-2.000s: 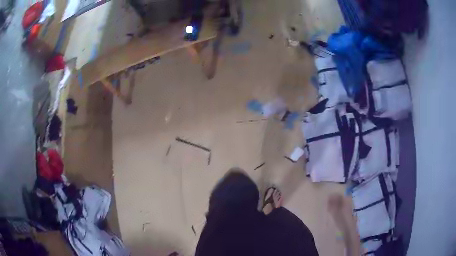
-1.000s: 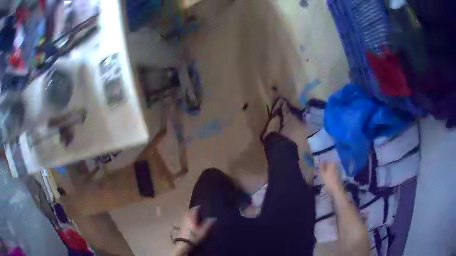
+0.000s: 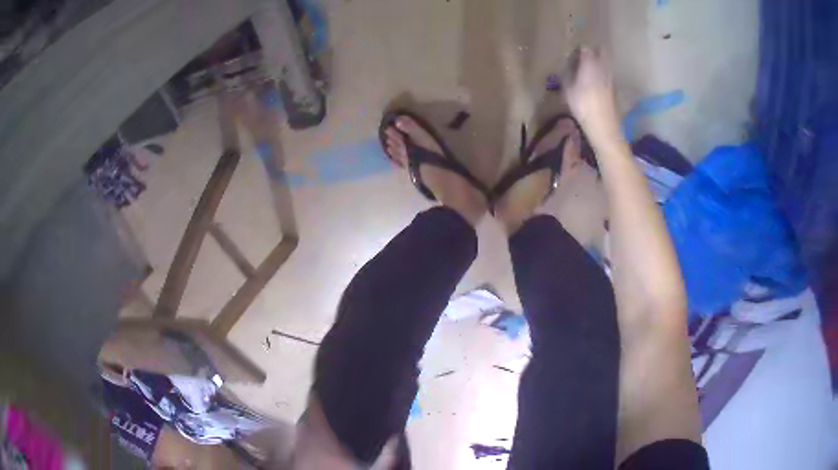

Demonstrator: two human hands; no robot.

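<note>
My right hand (image 3: 589, 84) is at the upper middle, above the floor beyond my right foot. It is small, blurred and looks loosely curled; I cannot tell whether it holds anything. My left hand (image 3: 317, 450) is blurred and cut off by the bottom edge, beside my left leg. No work piece shows clearly in either hand. Pale and dark fabric pieces (image 3: 767, 367) lie at the right. A bright blue plastic bag or sheet (image 3: 730, 234) lies on them.
My feet in black sandals (image 3: 436, 165) are on the tan floor (image 3: 349, 55), with scraps and blue strips around. A wooden stool or frame (image 3: 198, 234) stands at the left, with a bundle of pale and dark cloth (image 3: 198, 408) below it. A pale curved table edge crosses the upper left.
The view has swung from the white machine table to the floor and my feet. My right hand has moved up and forward; my left hand is lower, at the bottom edge.
</note>
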